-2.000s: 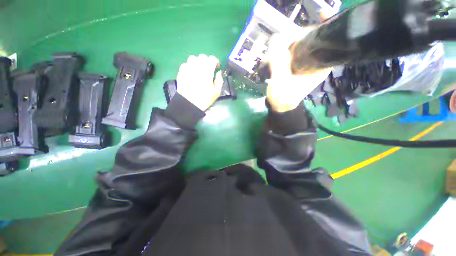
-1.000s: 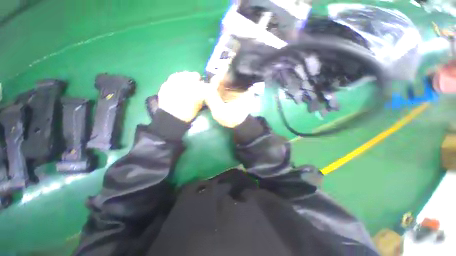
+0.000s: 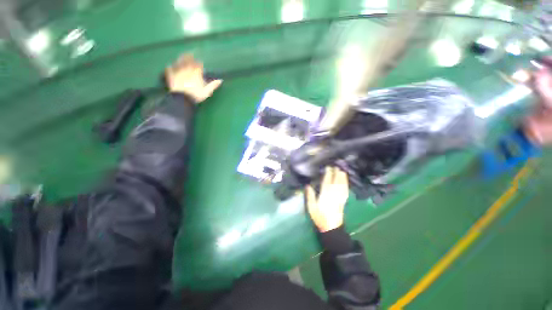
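Observation:
My left hand (image 3: 190, 79) is stretched to the far side of the green worktop. Dark edges show on both sides of it, perhaps a black housing under the palm; blur hides the grip. My right hand (image 3: 328, 197) has its fingertips at the heap of small black parts (image 3: 372, 189). The blurred screwdriver (image 3: 305, 158) is just above and left of its fingers; whether they hold anything cannot be told. The white feeder with blue edges (image 3: 293, 142) stands between the hands. One black housing (image 3: 119, 116) lies left of my left hand.
The shiny clear bag (image 3: 439, 115) with dark parts lies right of the feeder. Several housings (image 3: 36, 242) show blurred at lower left, partly beside my sleeve. Another person's hand (image 3: 538, 109) is at the right edge by a blue object (image 3: 508, 152). A yellow floor line runs lower right.
The view has turned and shifted. My hands, together in front of the feeder one second ago, are now far apart: left at the far side, right by the small parts.

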